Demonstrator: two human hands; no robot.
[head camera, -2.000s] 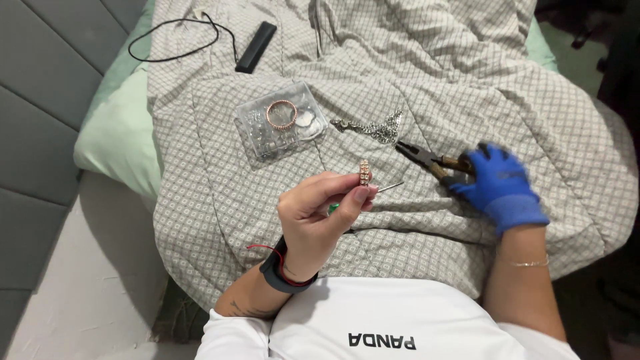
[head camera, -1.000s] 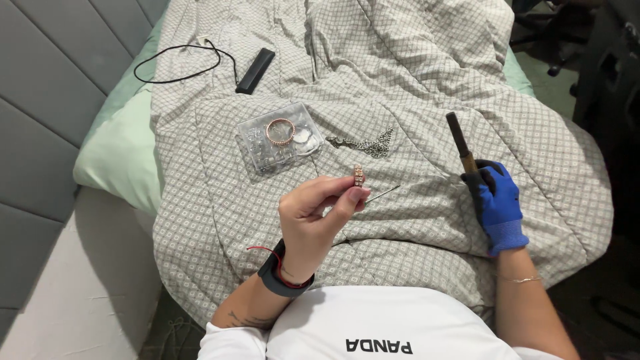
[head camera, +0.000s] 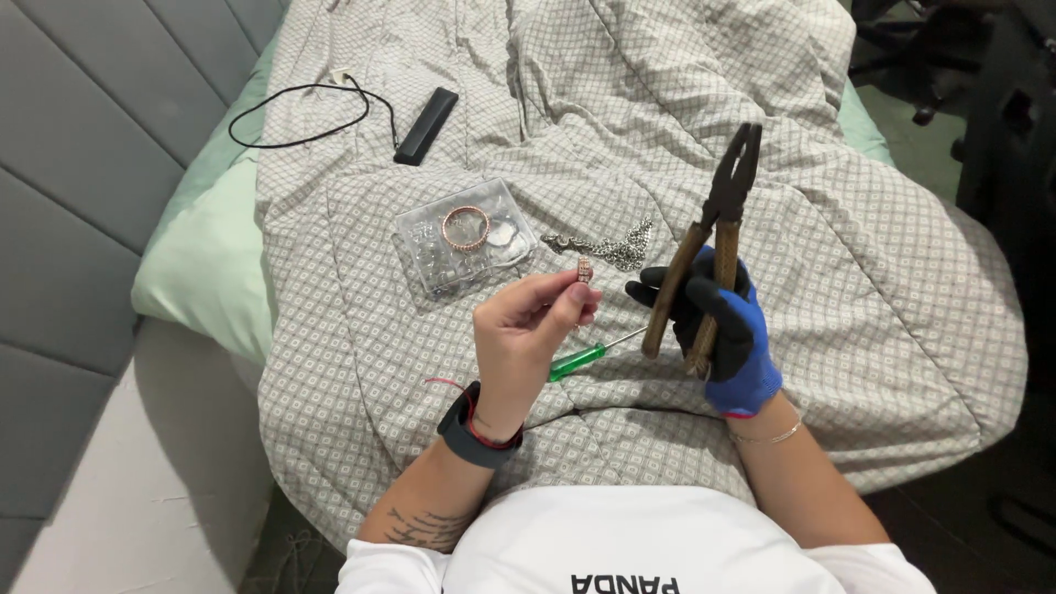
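Observation:
My left hand (head camera: 528, 330), ungloved, pinches a small rose-gold-coloured jewelry piece set with stones (head camera: 583, 270) between thumb and fingers. In a blue glove with dark palm and fingers, my right hand (head camera: 726, 330) holds combination pliers (head camera: 730, 186) upright, jaws pointing away from me and handles spread. A green-handled screwdriver (head camera: 577, 361) lies on the quilt between the hands, its shaft reaching toward the pliers. Beyond my left hand lies a clear plastic box (head camera: 425, 247) of small parts, with a rose-gold-coloured twisted ring (head camera: 466, 228) on it. A silver-coloured chain (head camera: 619, 250) is heaped beside the box.
A patterned quilt (head camera: 825, 330) covers the bed under everything. Farther off lie a dark elongated case (head camera: 426, 126) and a black cord loop (head camera: 299, 87). A grey padded panel (head camera: 66, 247) stands at the left, and a wheeled chair base (head camera: 916, 66) is at the upper right.
The pliers and my right hand have moved left, close to my left hand. The pliers' handles now show spread. My left hand keeps its pinch on the jewelry piece.

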